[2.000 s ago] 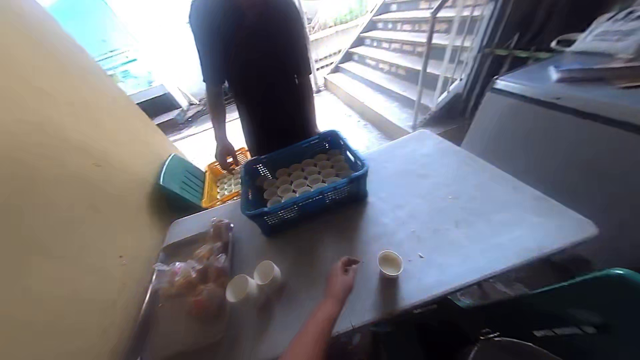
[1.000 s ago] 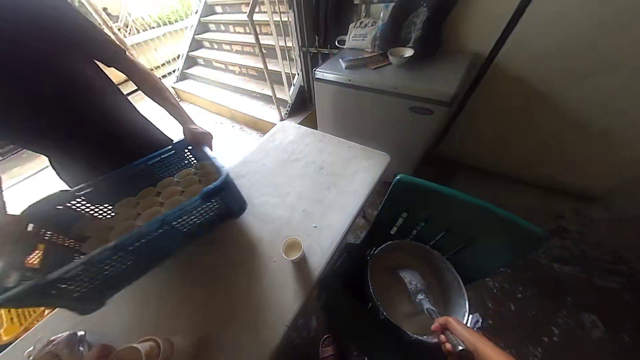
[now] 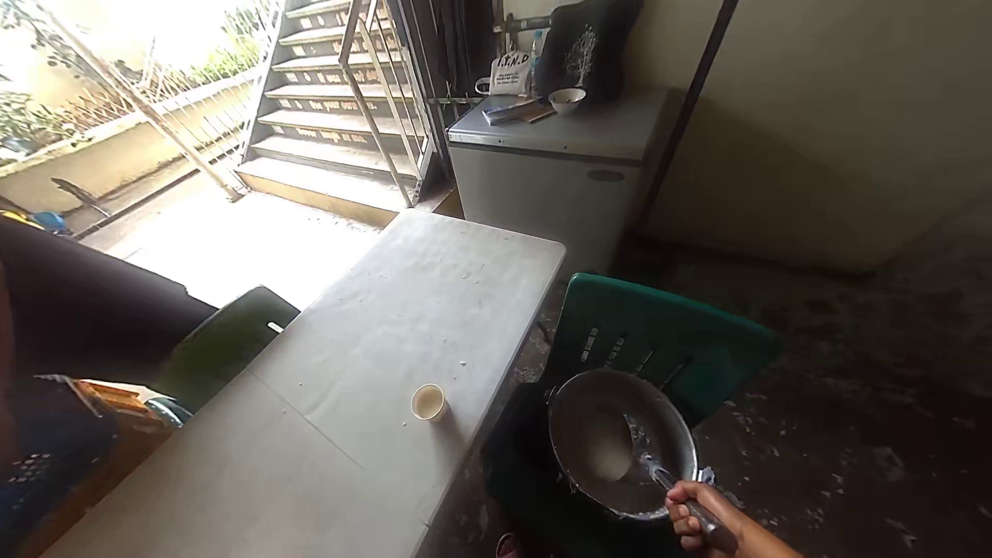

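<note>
My right hand [image 3: 701, 515] is closed around the handle of a ladle or scoop [image 3: 659, 474], whose head rests inside a large metal pot [image 3: 570, 457]. Pale liquid [image 3: 607, 449] lies at the bottom of the pot, which stands on the seat of a green plastic chair [image 3: 659, 333]. On the white table [image 3: 356, 310], near its right edge, stands a paper cup [image 3: 428, 402] with pale contents. My left hand is out of view. At the lower left a blue plastic crate [image 3: 46, 457], partly cut off, is beside a person in dark clothes [image 3: 93, 302].
Beyond the table stands a chest freezer [image 3: 542, 186] with a bowl [image 3: 567, 99], a white bag [image 3: 510, 74] and a dark bag on top. Another green chair [image 3: 225, 345] touches the table's left side, near an orange crate [image 3: 116, 399]. Stairs [image 3: 333, 116] rise behind.
The blue crate, on the table earlier, has moved left and off the tabletop with the person. My right hand stays on the ladle or scoop in the pot. The view has swung right.
</note>
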